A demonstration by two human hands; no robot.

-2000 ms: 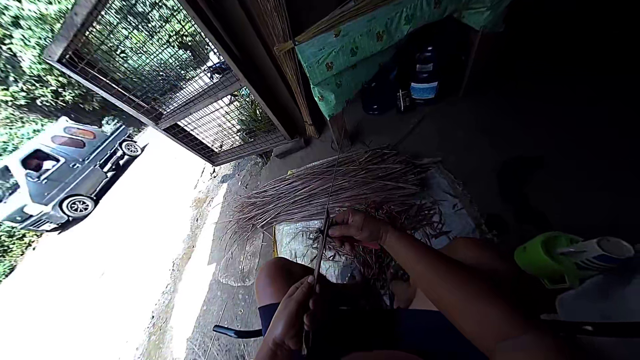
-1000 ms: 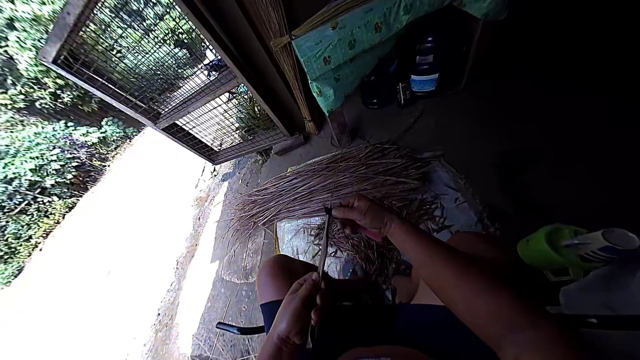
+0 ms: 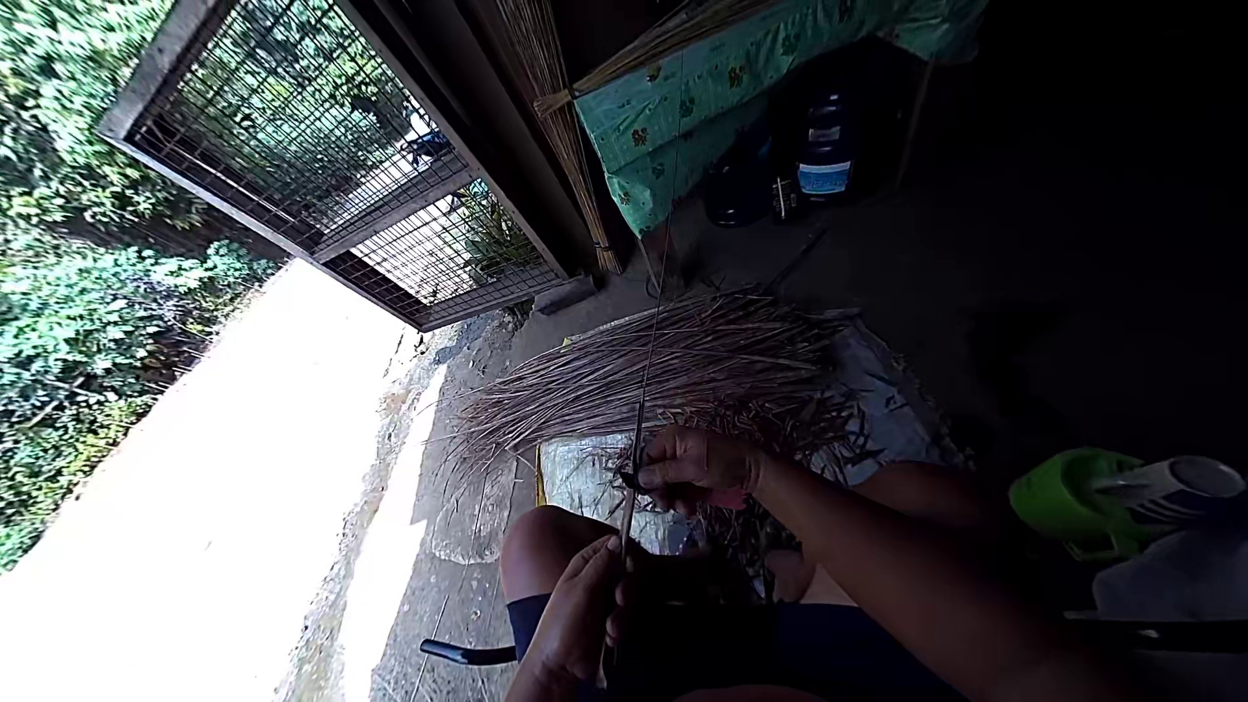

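My left hand [image 3: 583, 612] grips the lower, wider part of a long thin plant stalk [image 3: 639, 429], which stretches up and away over the floor. Farther along the same stalk, the fingers of my right hand [image 3: 687, 468] close on it, with a small dark object at the fingertips, possibly a blade. A pile of dry stalks [image 3: 663, 361] lies beyond both hands. Short scraps [image 3: 790, 429] are heaped to the right of the pile, and a whitish plastic sack [image 3: 585, 478] lies under part of it.
A wooden-framed mesh door [image 3: 331, 234] stands at the upper left by a sunlit road. Bundled stalks [image 3: 575, 175] lean beside a green patterned cloth [image 3: 653, 136]. Dark blue water containers [image 3: 824, 161] stand behind. A green plastic container [image 3: 1068, 497] is at the right.
A grey vehicle seen on the road two seconds ago is out of view. My right hand has shifted slightly toward my left hand since one second ago.
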